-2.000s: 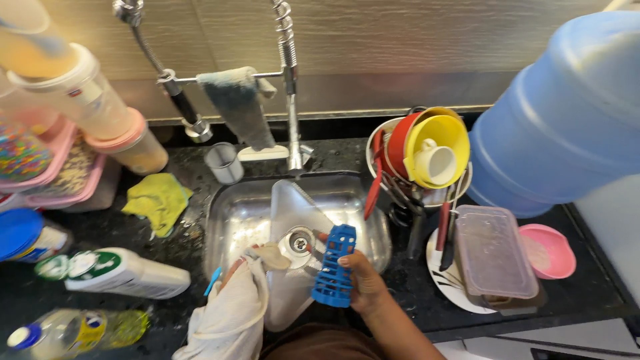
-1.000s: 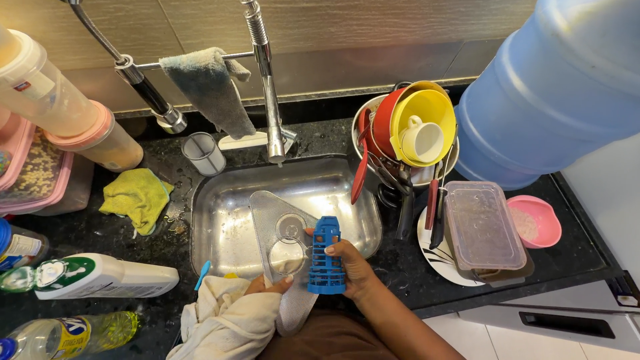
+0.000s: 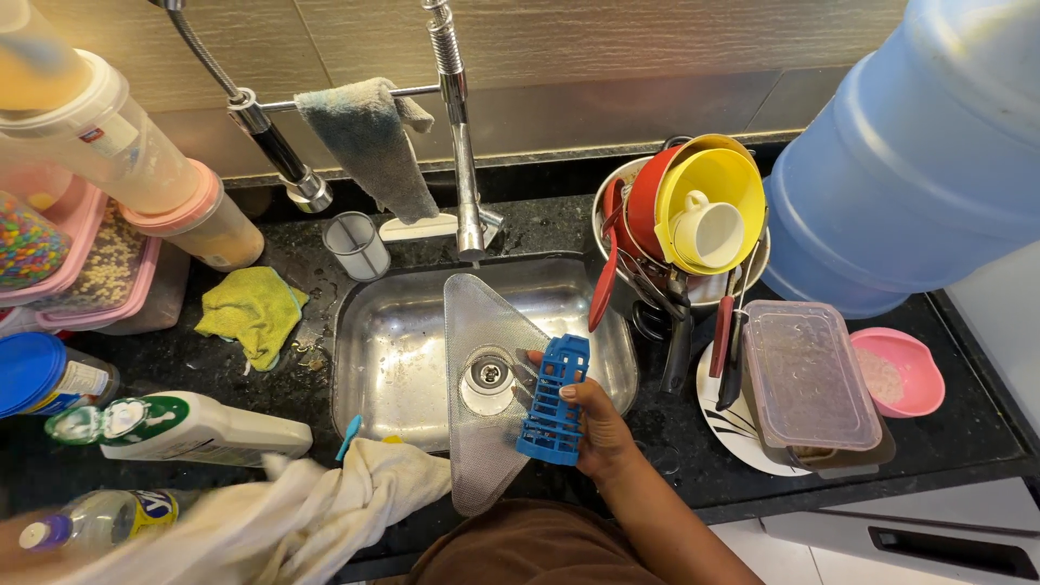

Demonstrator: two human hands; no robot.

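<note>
My right hand (image 3: 601, 426) is closed around a blue slotted plastic holder (image 3: 556, 402), thumb in front and fingertips behind. Beside the holder, a triangular mesh panel (image 3: 479, 341) slants across the steel sink (image 3: 390, 349); whether my right fingers also touch it is unclear. At the lower left edge my left hand (image 3: 36, 544) is a blur of skin beside a cream cloth (image 3: 349, 496), which is also partly blurred. Its grip cannot be made out. The cloth reaches from there to the lower edge of the mesh panel. A light blue handle (image 3: 349, 437) sticks up by the cloth.
Left of the sink lie a yellow-green cloth (image 3: 256, 313), a white bottle (image 3: 219, 426) and stacked tubs (image 3: 122, 134). Behind stand a faucet (image 3: 463, 162) and a mesh cup (image 3: 357, 248). Rightward are a dish-filled bowl (image 3: 621, 179), a lidded container (image 3: 812, 374) and a large blue water jug (image 3: 877, 162).
My left hand has moved from the cloth's end near the mesh panel to the far lower left. My right hand still holds the blue holder.
</note>
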